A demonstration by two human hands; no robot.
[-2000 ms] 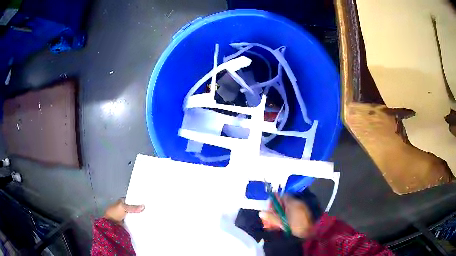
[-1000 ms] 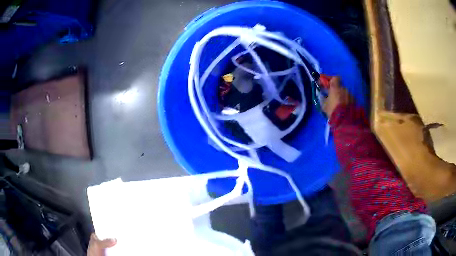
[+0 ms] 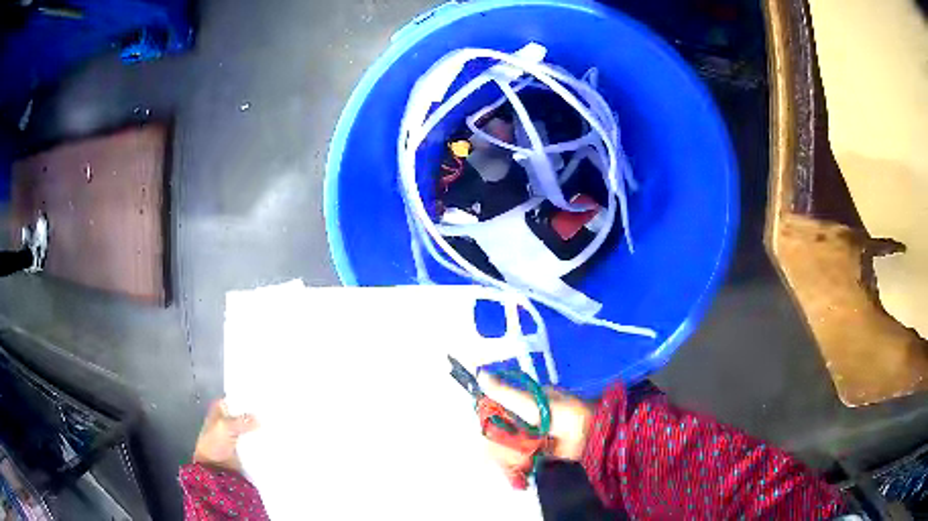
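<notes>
White sheet material (image 3: pixel 356 397), bright and flat, lies across the near rim of the blue scrap bin. My left hand (image 3: pixel 221 438) grips its left edge. My right hand (image 3: pixel 555 422) holds scissors (image 3: pixel 514 415) with green handle loops and red-orange wrapping, their dark blades pointing up and left over the sheet. Holed white waste (image 3: pixel 524 331) shows at the sheet's upper right corner, over the bin. Whether the blades touch the sheet cannot be told.
The round blue bin (image 3: pixel 702 193) holds looped white strips, a white piece and dark, red and yellow scraps. A bed with torn tan cardboard (image 3: pixel 855 336) is at the right. A brown board (image 3: pixel 102 219) lies on the grey floor at the left.
My right hand with the scissors has come back from the bin's right side to the sheet. The sheet has moved up and right, and the long white strips now lie in the bin.
</notes>
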